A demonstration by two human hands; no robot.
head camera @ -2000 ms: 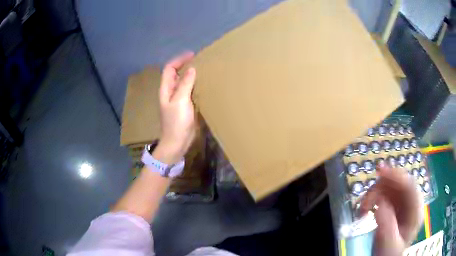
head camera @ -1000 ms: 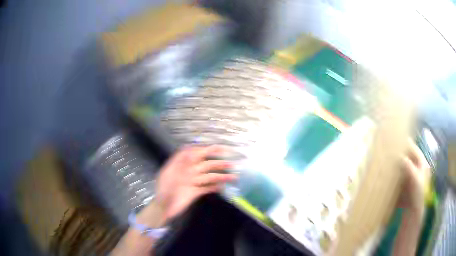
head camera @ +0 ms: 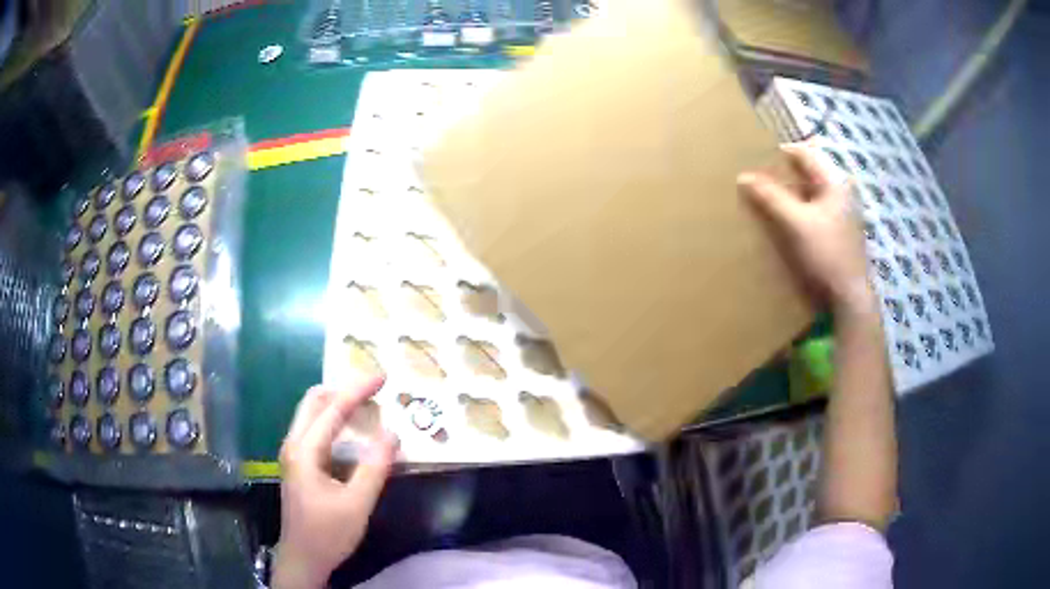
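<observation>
My right hand (head camera: 815,219) holds a plain brown cardboard divider (head camera: 622,196) by its right edge, tilted over the right part of a white foam tray (head camera: 386,259). The foam tray has rows of tan notched cutouts, partly hidden by the divider. One speaker driver (head camera: 424,419) sits in its front row. My left hand (head camera: 334,466) is at the tray's front left corner, thumb and fingers apart around a small grey blurred thing; whether it holds this I cannot tell.
A clear blister tray (head camera: 225,299) with rows of dark speakers lies at left. A filled foam tray stack (head camera: 921,230) stands at right, empty foam trays (head camera: 766,495) low at right. A clear rack (head camera: 397,55) is at the back.
The view has swung from the floor-side stacks to the table. The cardboard divider has moved from my left hand to my right hand and is now over the foam tray.
</observation>
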